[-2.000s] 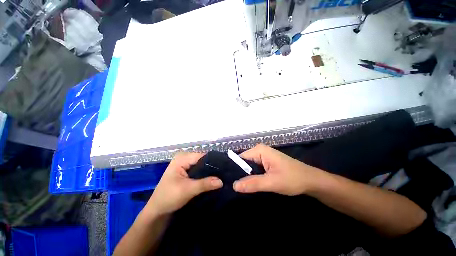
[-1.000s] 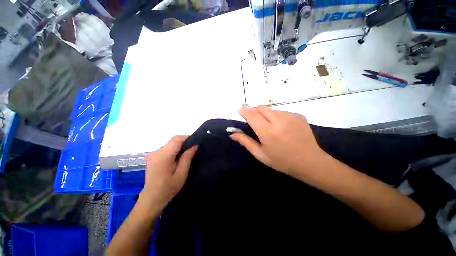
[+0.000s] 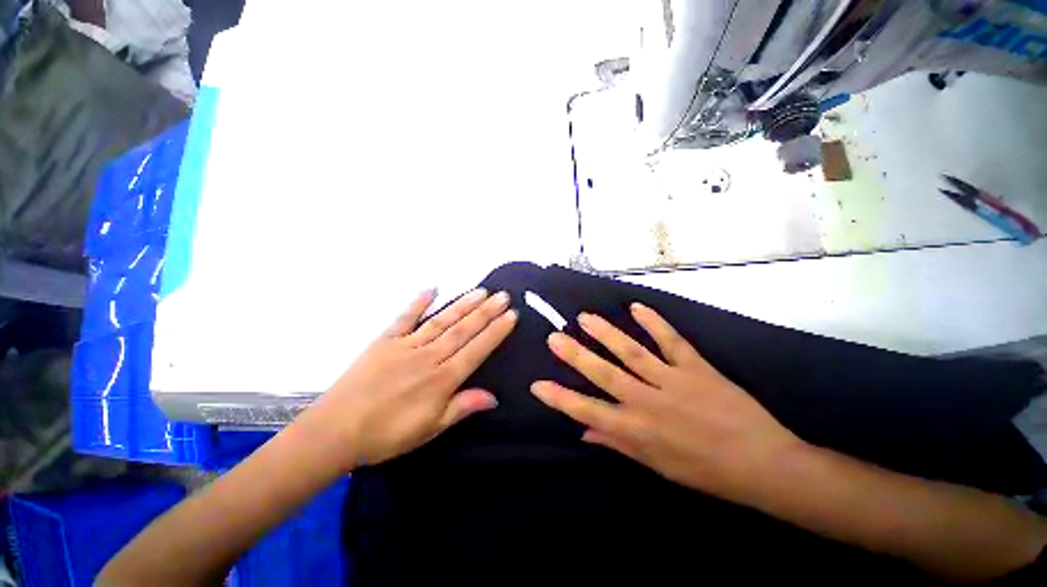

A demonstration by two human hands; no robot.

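The black garment piece lies over the front edge of the white table, its lower part hanging toward my lap. A narrow white strip lies on it near its rounded upper edge. My left hand lies flat on the cloth left of the strip, fingers extended. My right hand rests on the cloth right of and below the strip, fingers spread. Neither hand grips the cloth.
The sewing machine stands at the upper right of the white table. Small red and blue snips or tweezers lie at the right. Blue crates are left of the table, beside an olive sack.
My hands have let go of the black piece's edge and now lie flat on it. The cloth is spread on the table edge, the strip fully exposed. The view has moved closer.
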